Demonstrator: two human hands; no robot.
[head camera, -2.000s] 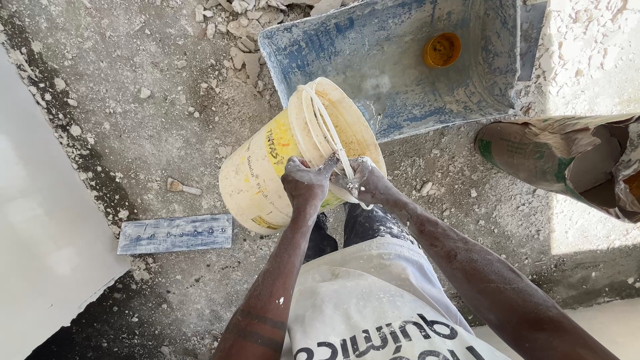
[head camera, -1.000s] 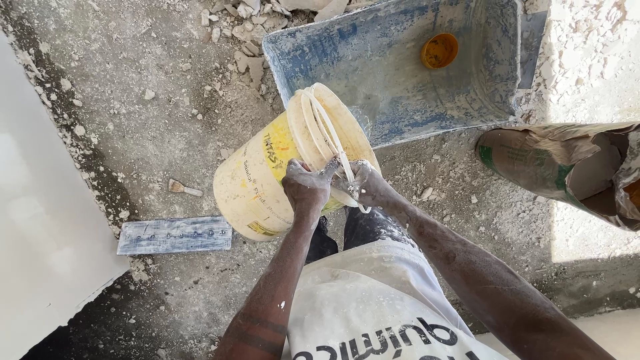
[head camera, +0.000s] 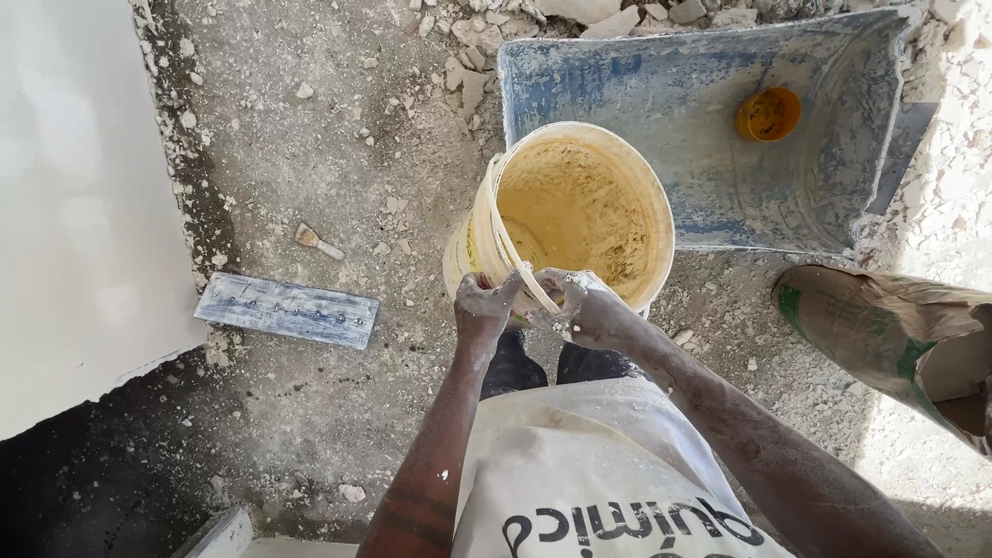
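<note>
A cream plastic bucket (head camera: 659, 217) is in front of my body, its mouth facing up toward me; pale yellow residue coats its inner wall. Its white plastic handle (head camera: 508, 240) lies along the rim's left side. My left hand (head camera: 484, 302) grips at the near left of the rim, by the handle. With fingers curled at the handle's lower end, my right hand (head camera: 585, 302) holds on beside it. Both hands are dusted with white powder. Some fingertips are hidden behind the handle and bucket.
A blue-grey trough (head camera: 697, 66) holding a small orange cup (head camera: 767, 115) lies beyond the bucket. An open paper sack (head camera: 852, 310) is at right. A flat blue-white trowel (head camera: 287, 308) and a small brush (head camera: 319, 241) lie left on the dusty floor. Rubble (head camera: 612, 22) borders the trough; a white panel (head camera: 77, 194) stands left.
The bucket has turned in my hands: its mouth was seen more from the side and now shows its inside. Both hands remain at the rim and handle. The view has shifted somewhat.
</note>
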